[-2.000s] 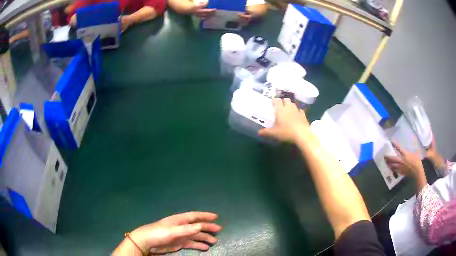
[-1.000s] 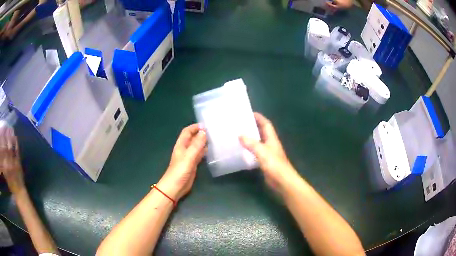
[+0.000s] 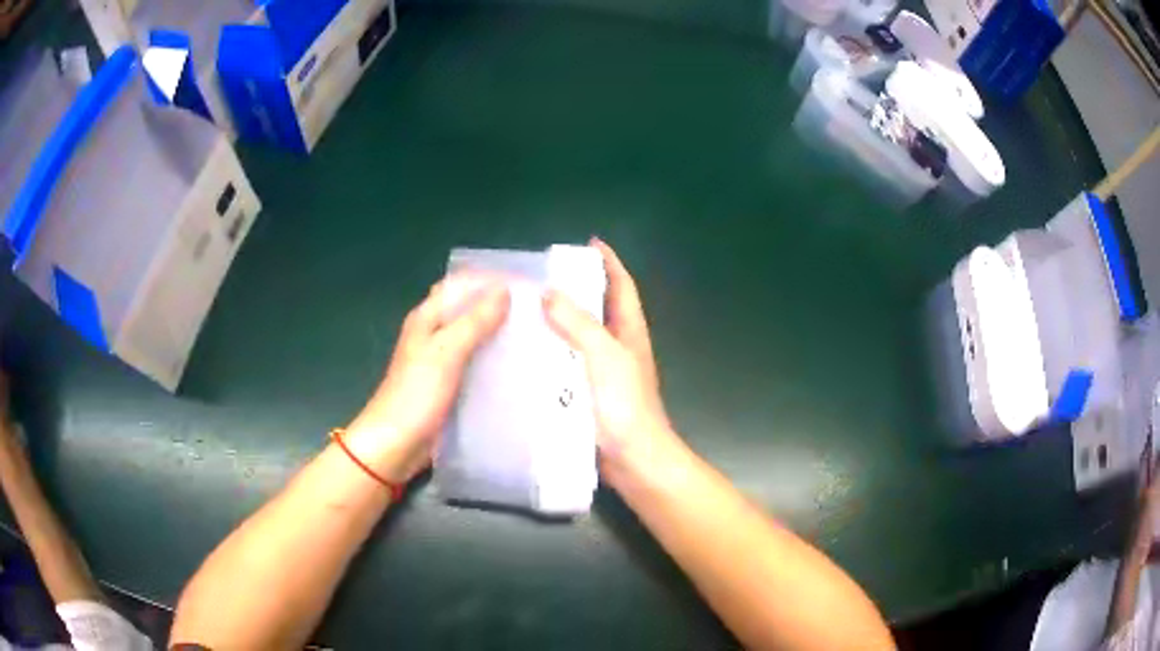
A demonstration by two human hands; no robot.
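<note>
A closed unit [image 3: 515,407], a frosted tub with a white cover, is held in front of me just over the green bench. It lies on its side with the white cover toward the right and a small dark round mark on it. My left hand [image 3: 433,369] grips the frosted side, with the thumb on top. My right hand [image 3: 617,369] grips the white cover side, with the thumb on top. The unit is slightly blurred; its underside is hidden.
Open blue-and-white boxes [image 3: 191,267] stand at the left. Loose frosted tubs and white covers [image 3: 948,127] cluster at the upper right, beside a blue box [image 3: 1011,48]. Another unit [image 3: 1005,343] stands by an open box at the right. Other people's arms [image 3: 38,509] show at both edges.
My right hand brought a unit from the cluster to my left hand. Since then both hands have turned it more upright in view and shifted their grip. The view has moved too.
</note>
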